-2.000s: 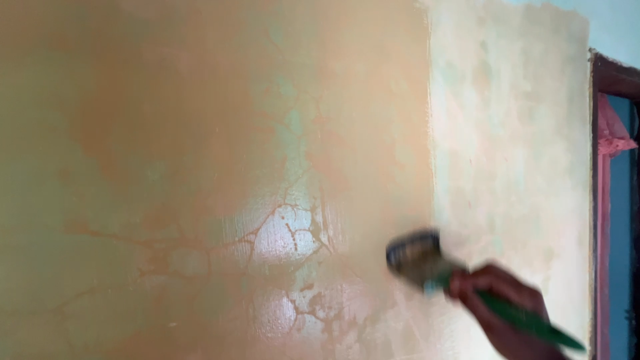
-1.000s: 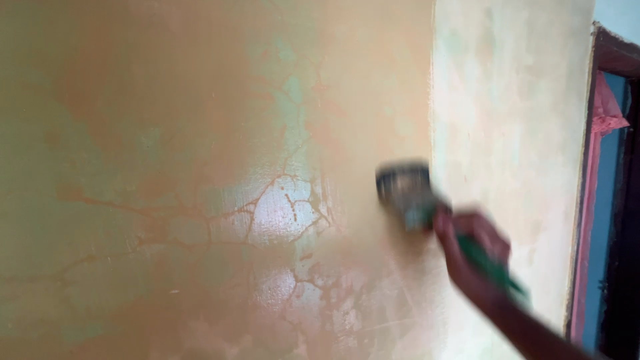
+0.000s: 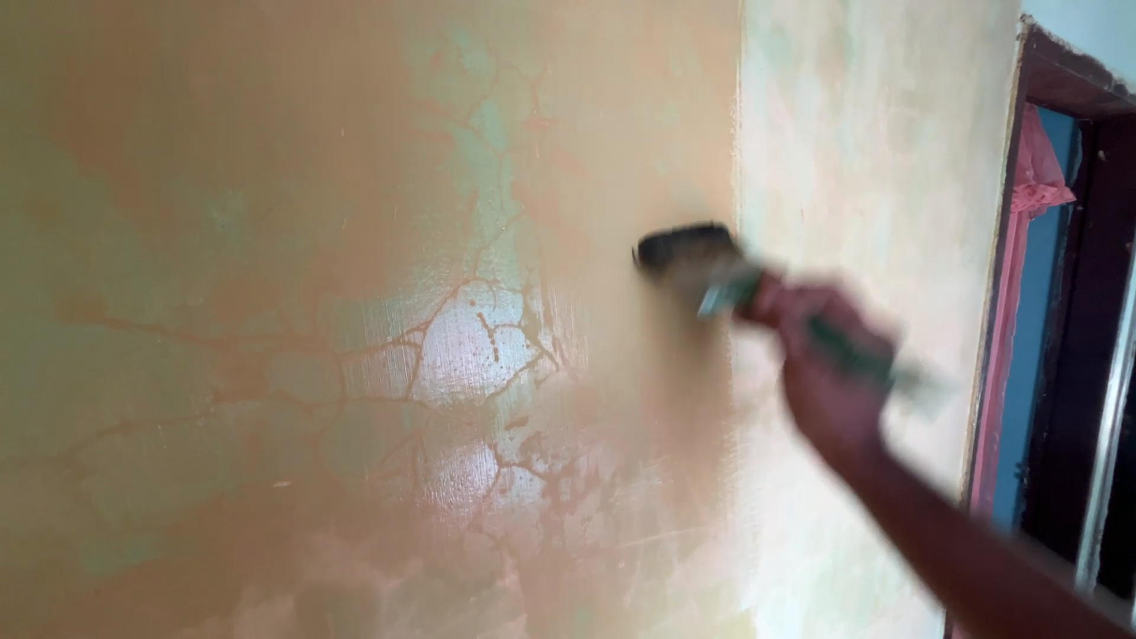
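My right hand (image 3: 839,355), blurred by motion, is closed around the green handle of a wide paintbrush (image 3: 701,262). The brush has dark bristles and points up and to the left. Its bristle end lies over the patchy tan and green wall (image 3: 577,231), just left of the vertical corner edge; whether it touches the surface is hard to tell. Branching cracks (image 3: 382,346) run across the wall left of the brush, around a shiny, wet-looking patch (image 3: 475,342). My left hand is out of view.
A paler wall section (image 3: 852,151) adjoins at the right, behind my forearm. Beyond it stands a dark reddish door or window frame (image 3: 998,284), with pink cloth (image 3: 1038,177) and a blue surface (image 3: 1021,355) inside its opening.
My right hand has moved the paintbrush up along the wall, from beside the lower cracks to above the level of the shiny patch. The grip on the handle remains.
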